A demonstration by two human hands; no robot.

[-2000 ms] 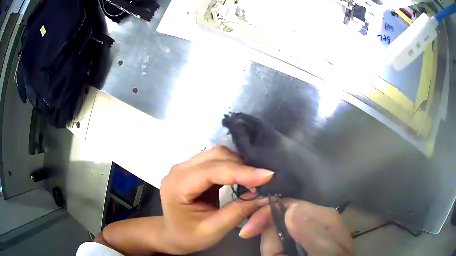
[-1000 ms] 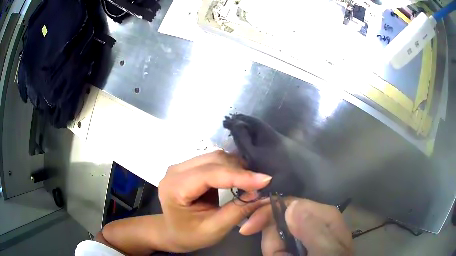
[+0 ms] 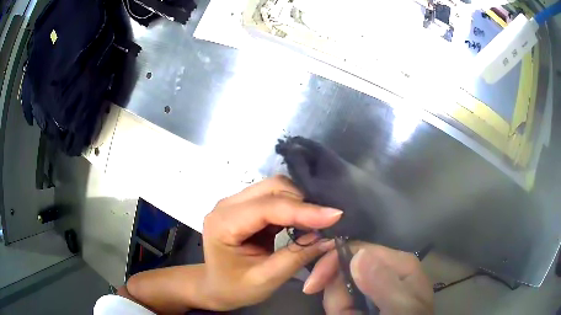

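A dark bag panel [image 3: 344, 191] with a fraying end lies over the metal table's front part, close behind my hands. My left hand [image 3: 264, 240] pinches a part of it between thumb and index finger; a thin dark loop hangs at the fingertips. My right hand [image 3: 381, 280] holds dark slim snips [image 3: 346, 261], blades pointing up at the left fingertips. The blades look nearly together. The bit of material between the fingertips is too small to make out.
Dark panels with a small yellow label [image 3: 53, 37] lie in a pile at the left. More dark fabric [image 3: 161, 9] lies at the top. The template with yellow tape [image 3: 486, 126] and a white bar [image 3: 507, 52] with a blue tube are at the right.
The snips have shifted slightly and their blades look closer together. My left hand has moved slightly right. The panel has hardly moved.
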